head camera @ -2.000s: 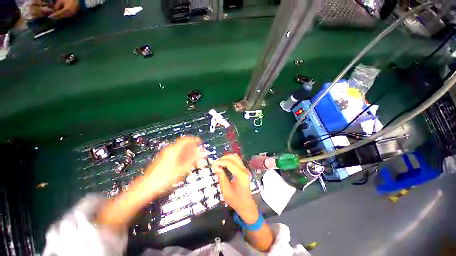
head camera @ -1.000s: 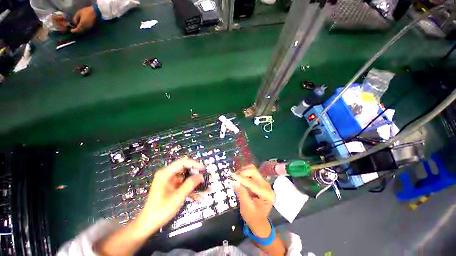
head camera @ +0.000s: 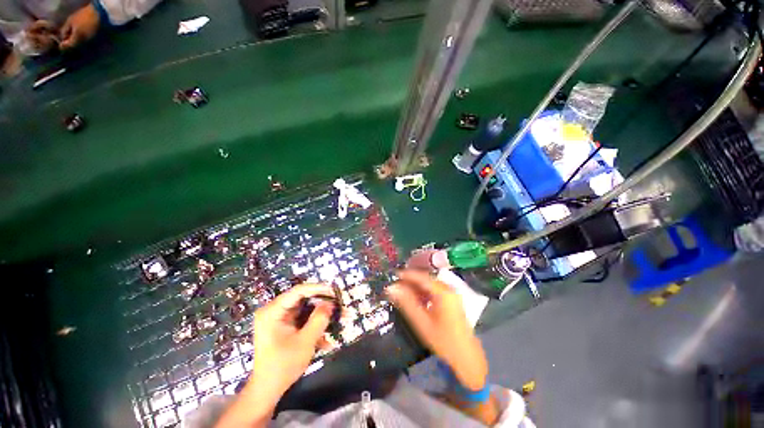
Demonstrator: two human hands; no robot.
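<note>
My left hand [head camera: 286,334] is over the lower right part of the clear blister tray [head camera: 155,313] and grips a small black module [head camera: 312,308] between thumb and fingers. My right hand [head camera: 436,313] is just right of the tray edge, blurred, with thumb and fingertips close together; whether it holds a tiny part cannot be told. The tray holds dark coppery modules on its left and middle, white or silvery pieces [head camera: 333,266] in the pockets, and red parts [head camera: 381,238] along its right side.
The pink syringe barrel [head camera: 427,258] with green end [head camera: 467,254] and hose lies right of the tray, near white paper [head camera: 471,299]. A metal post [head camera: 431,84], blue controller box [head camera: 515,201] and blue bin [head camera: 536,163] stand beyond. Modules [head camera: 193,96] lie on the belt. Another person's hands [head camera: 77,29] show top left.
My left hand still holds the black module. My right hand has moved away from the tray, to the right and slightly toward me. The camera view has shifted.
</note>
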